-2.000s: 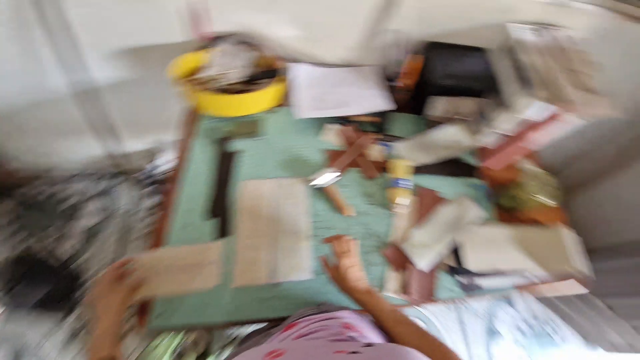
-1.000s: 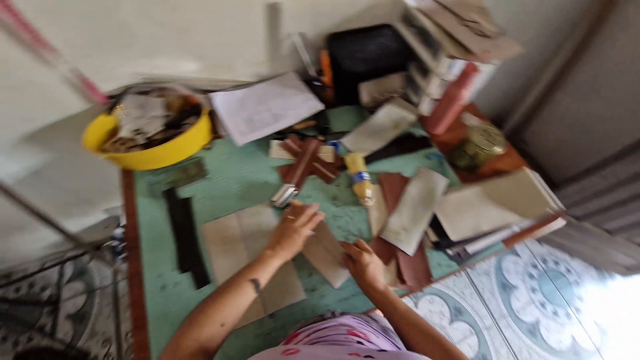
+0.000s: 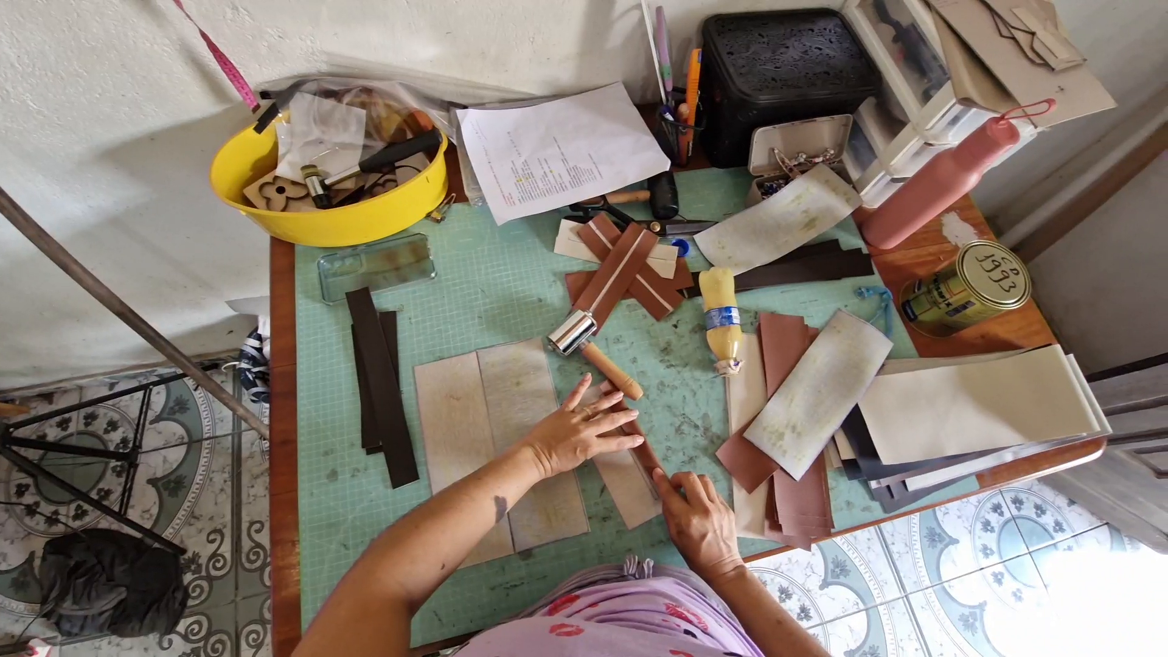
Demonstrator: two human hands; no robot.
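A narrow brown leather strip (image 3: pixel 644 453) lies folded along the right edge of a pale panel (image 3: pixel 626 488). My left hand (image 3: pixel 584 427) rests on its upper part with fingers spread. Thumb and fingers of my right hand (image 3: pixel 698 516) pinch its lower end. Just above my left fingertips lies a metal hand roller (image 3: pixel 573 332) with a wooden handle (image 3: pixel 613 370). Left of the strip are two pale panels side by side (image 3: pixel 502 447), partly under my left forearm. A small bottle of yellowish glue (image 3: pixel 721 319) lies to the upper right.
Brown strips (image 3: pixel 616 269) cross behind the roller; dark strips (image 3: pixel 379 383) lie left. Brown pieces (image 3: pixel 803 511) and a stained pale piece (image 3: pixel 818 394) sit right, beside stacked sheets (image 3: pixel 981 401). A yellow basin (image 3: pixel 328 224), printed paper (image 3: pixel 563 151), pink bottle (image 3: pixel 940 187) and tin (image 3: pixel 967 287) stand farther out.
Two seconds ago my left hand was at a pale panel on the far left and my right hand was open over the mat. Both hands are now at the strip. The view has shifted.
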